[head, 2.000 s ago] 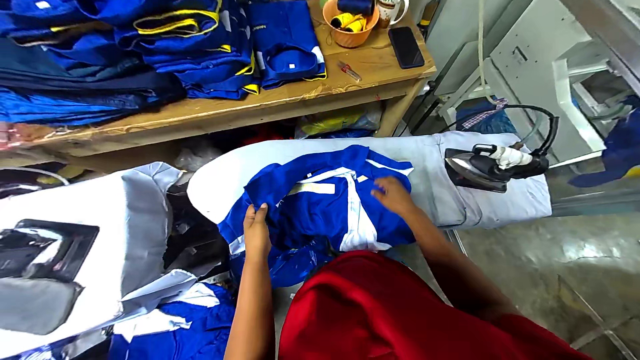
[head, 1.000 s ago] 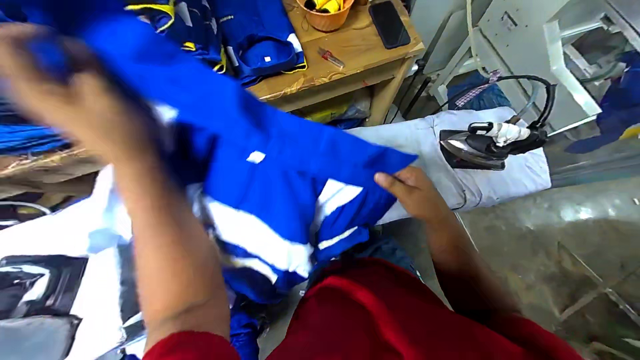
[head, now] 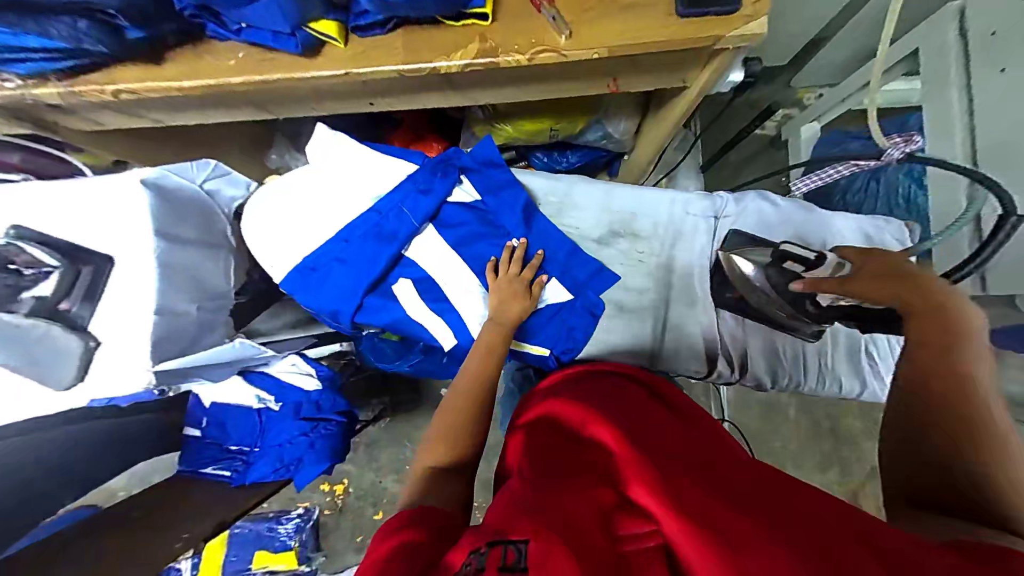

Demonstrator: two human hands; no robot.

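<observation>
A blue garment with white stripes (head: 384, 232) lies spread over the left and middle part of a padded ironing board (head: 640, 248). My left hand (head: 514, 284) rests flat on the garment with its fingers spread. At the right end of the board, my right hand (head: 872, 280) is closed around the handle of a steam iron (head: 764, 288). The iron is tilted, its metal soleplate edge showing, over a dark rest pad. Part of the garment hangs over the board's near edge.
A wooden table (head: 400, 68) with folded blue garments (head: 264, 20) runs along the back. A black hose (head: 988, 188) curves behind the iron. To the left stands another board (head: 104, 192) with a second iron (head: 56, 272). Blue garments (head: 264, 424) hang below it.
The garment, lifted in both hands a second ago, now lies on the board. My left hand has come down onto it, and my right hand has moved right and taken hold of the iron.
</observation>
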